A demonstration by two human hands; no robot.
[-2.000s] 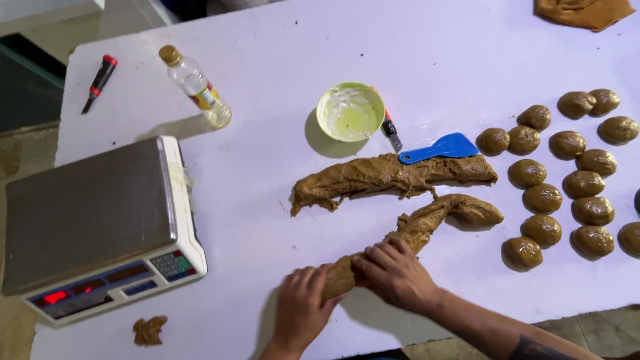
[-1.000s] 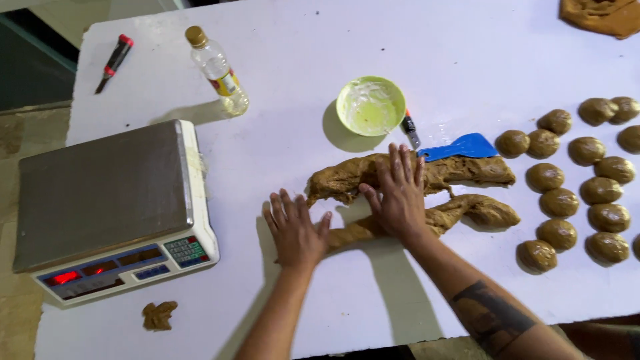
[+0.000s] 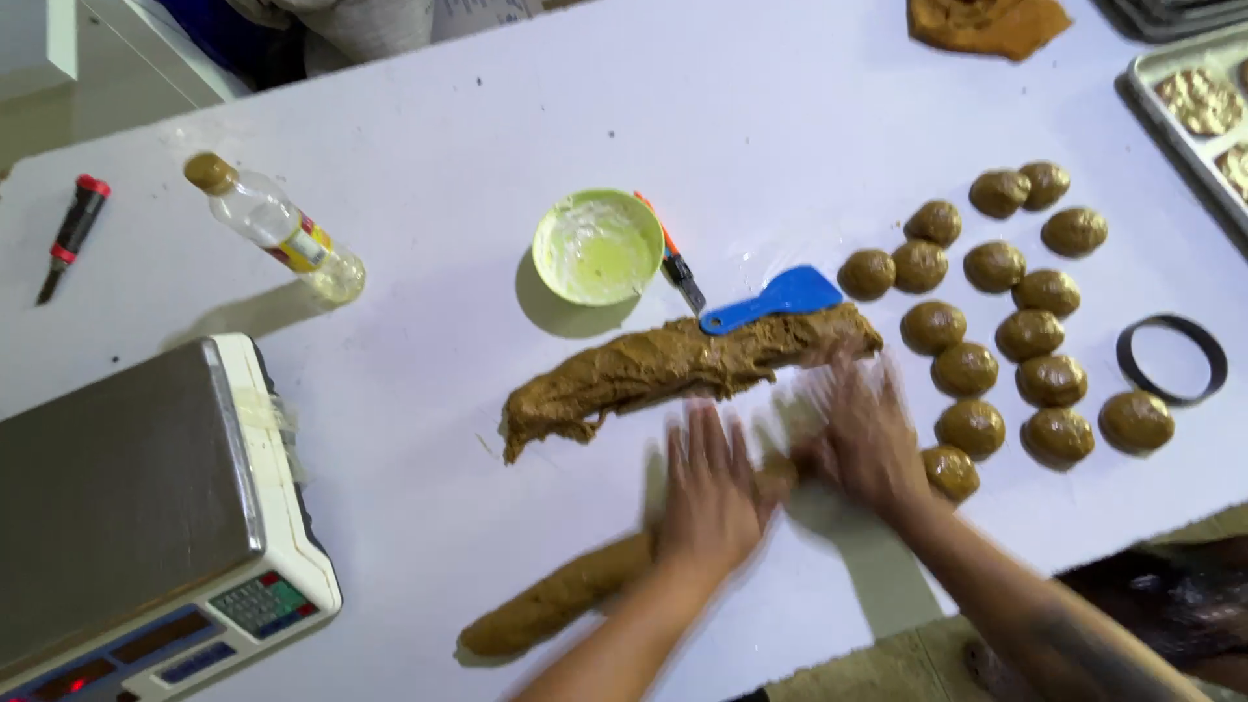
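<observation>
A smooth brown dough roll (image 3: 556, 600) lies slantwise on the white table. My left hand (image 3: 710, 497) is flat over its middle with fingers spread. My right hand (image 3: 863, 429) is blurred at the roll's upper right end, fingers apart; whether it touches the dough cannot be told. Just beyond both hands lies a rougher, thicker log of brown dough (image 3: 643, 375), with a blue plastic scraper (image 3: 775, 300) resting against its far edge. Several shiny dough balls (image 3: 965, 369) sit to the right of my right hand.
A green bowl with whitish residue (image 3: 598, 249) stands beside an orange utility knife (image 3: 673, 255). Leftward are a digital scale (image 3: 127, 487), a plastic bottle (image 3: 283, 234) and a red-black knife (image 3: 78, 224). At right lie a black ring (image 3: 1121, 356) and a metal tray (image 3: 1160, 136).
The nearer dough piece, rough and bent at its right end two seconds ago, now shows a smoother, straighter left part. Both hands have moved right relative to the rough log. The view has shifted right.
</observation>
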